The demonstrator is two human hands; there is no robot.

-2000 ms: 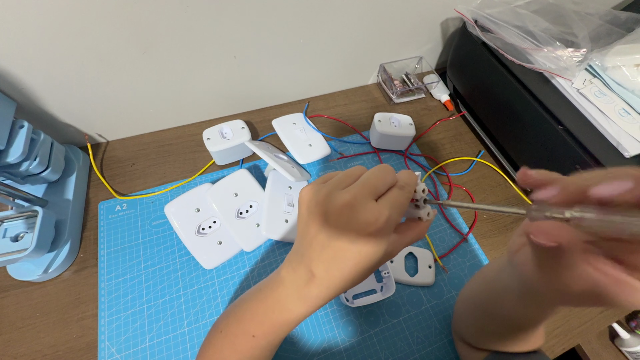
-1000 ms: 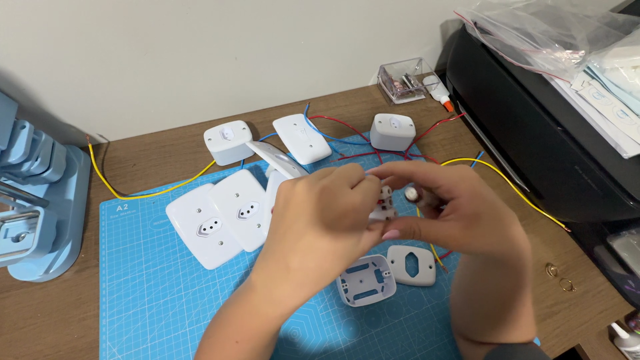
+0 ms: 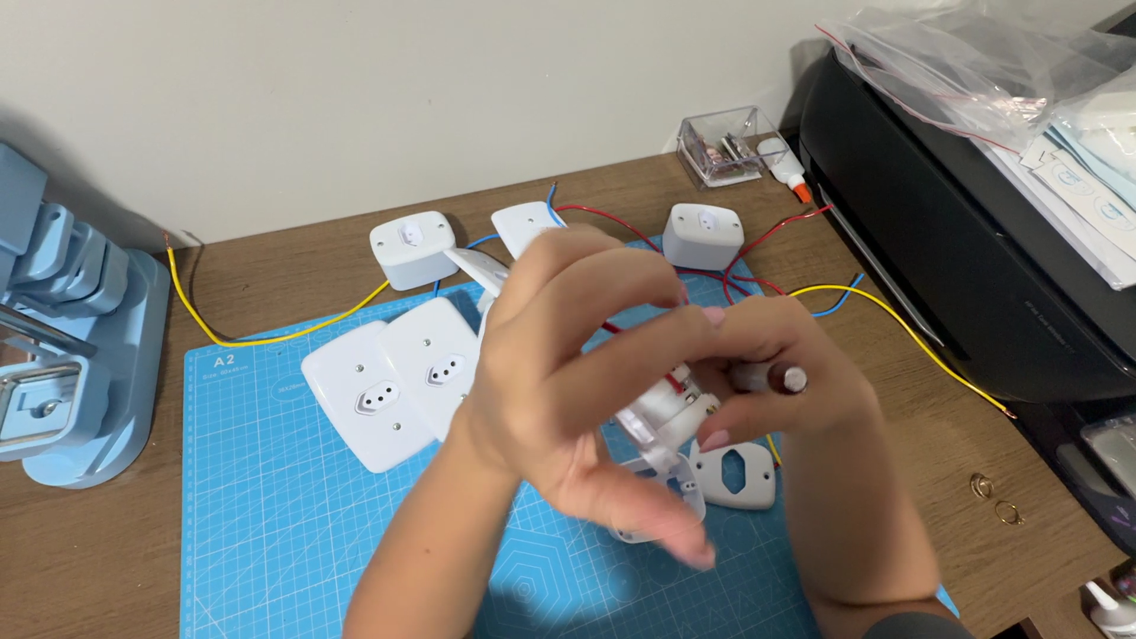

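Between my hands is a white electrical socket module (image 3: pixel 667 410) with a red wire near it. My right hand (image 3: pixel 790 373) has its fingers on the module and also holds a screwdriver, whose handle end (image 3: pixel 788 378) points toward me. My left hand (image 3: pixel 577 382) is spread over the module, thumb stretched out and blurred; whether its fingers touch the module or wire is hidden. Below them, on the blue cutting mat (image 3: pixel 266 532), lie a white box base (image 3: pixel 635 532) and a white cover with a hexagonal opening (image 3: pixel 759 479).
White socket plates (image 3: pixel 342 382) lie left on the mat. Two white socket boxes (image 3: pixel 413 253) (image 3: pixel 703 238) stand behind, with red, blue and yellow wires (image 3: pixel 266 339). A blue stand (image 3: pixel 98 373) is at left; a black printer (image 3: pixel 958 231), clear box (image 3: pixel 728 151) and rings (image 3: pixel 1007 512) are at right.
The screwdriver, its shaft against the module two seconds ago, is now tucked in my right hand. My left hand has gone from closed around the module to spread. My right hand has come in to the module.
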